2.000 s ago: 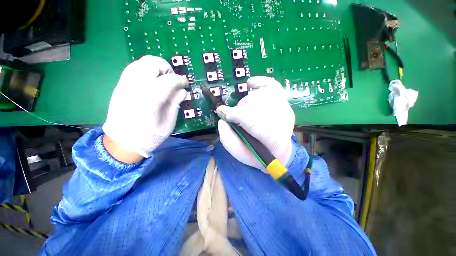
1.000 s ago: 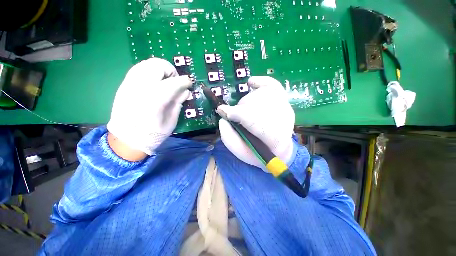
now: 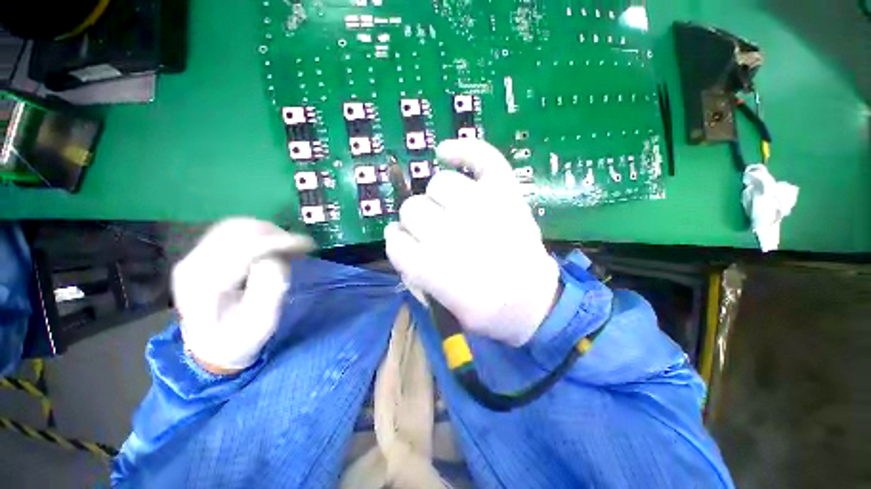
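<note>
The green circuit board (image 3: 563,95) lies on the bench, with rows of black power transistors (image 3: 359,145) with silver-white tabs along its near left part. My gloved right hand (image 3: 473,239) is over the board's near edge and holds the soldering iron (image 3: 458,351). The iron's yellow band and cable show below the hand, and its dark front end shows over the board between transistor columns; its tip contact is unclear. My gloved left hand (image 3: 234,287) is off the board, in front of the bench edge, blurred, with curled fingers. I cannot tell whether it holds solder wire.
The solder reel in its frame (image 3: 48,143) and a black device (image 3: 110,43) stand at the left. Thin dark tweezers (image 3: 666,129) lie right of the board. Beyond them are the iron stand (image 3: 709,91) and a crumpled white wipe (image 3: 768,205). The bench edge runs before me.
My left hand has moved off the board toward me, uncovering the left transistors. My right hand has turned, and the iron's handle stands more upright in view. The board appears slightly further right.
</note>
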